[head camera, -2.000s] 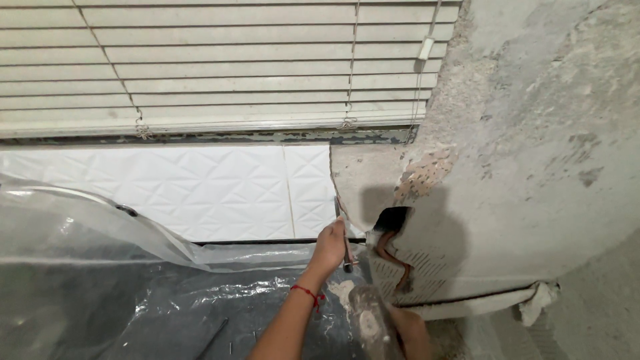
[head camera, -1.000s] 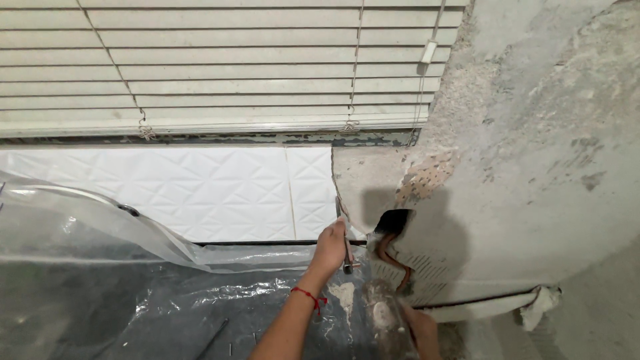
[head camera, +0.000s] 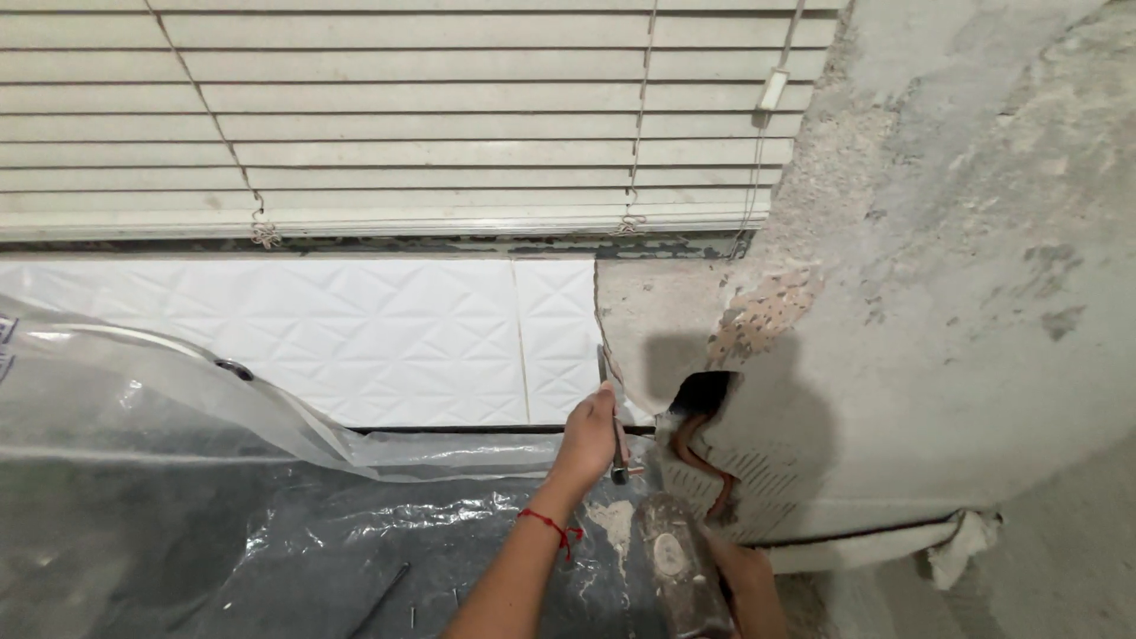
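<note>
My left hand (head camera: 587, 439), with a red string bracelet at its wrist, grips a metal chisel (head camera: 619, 466). The chisel's upper end lies at the right, rough-cut edge of the white embossed wall tiles (head camera: 426, 337). My right hand (head camera: 745, 572) is closed around the handle of a club hammer, mostly hidden behind the hammer's dusty head (head camera: 679, 564). That head is below and right of the chisel, apart from it. Right of the chisel is a dark hole (head camera: 706, 390) in the plaster, with a reddish-brown conduit or cable (head camera: 701, 457) running down from it.
Above the tiles hang white window blinds (head camera: 444, 115) with cords. Clear plastic sheeting (head camera: 177, 390) drapes over a dark surface, where a thin dark rod (head camera: 382, 599) and small nails (head camera: 413, 615) lie. The bare plaster wall (head camera: 932, 373) fills the right, above a ledge with a whitish cloth (head camera: 963, 546).
The hammer in my right hand has shifted a little between the frames, its head now more fully in view than two seconds ago. My left hand and the chisel stay by the tile edge.
</note>
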